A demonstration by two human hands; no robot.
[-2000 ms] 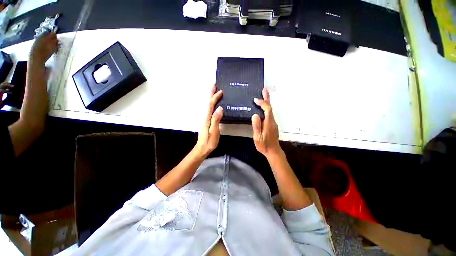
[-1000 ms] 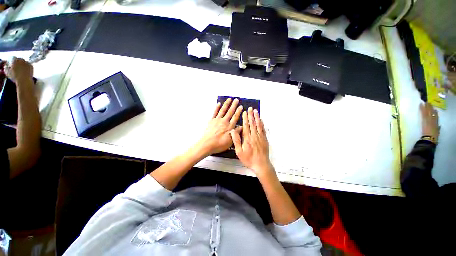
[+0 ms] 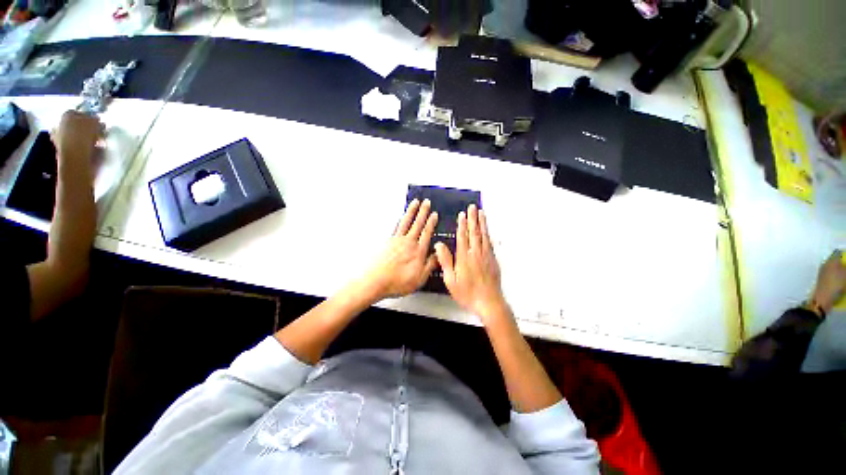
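A black cover [image 3: 447, 199] with small pale lettering lies on the white tabletop in front of me, near the front edge. My left hand [image 3: 408, 257] and my right hand [image 3: 473, 264] rest flat on top of it, fingers extended, and hide most of it. Neither hand is closed around it. To the left, a black box base [image 3: 250, 184] stands open and tilted in angle on the table. A small pale rounded device [image 3: 208, 189] sits in its black insert.
A stack of black lettered pieces [image 3: 482, 83] and black cover blanks [image 3: 584, 139] lie at back right of centre. White crumpled tissue [image 3: 380, 105] and crumpled plastic [image 3: 107, 82] lie further left. Neighbours' hands show at left [image 3: 79, 139] and right [image 3: 828, 283]. A yellow package [image 3: 782, 130] lies at right.
Both hands have gone from holding the black piece by its sides to lying flat on top of it. The view has shifted, showing more of the table's back. The neighbours' hands have moved.
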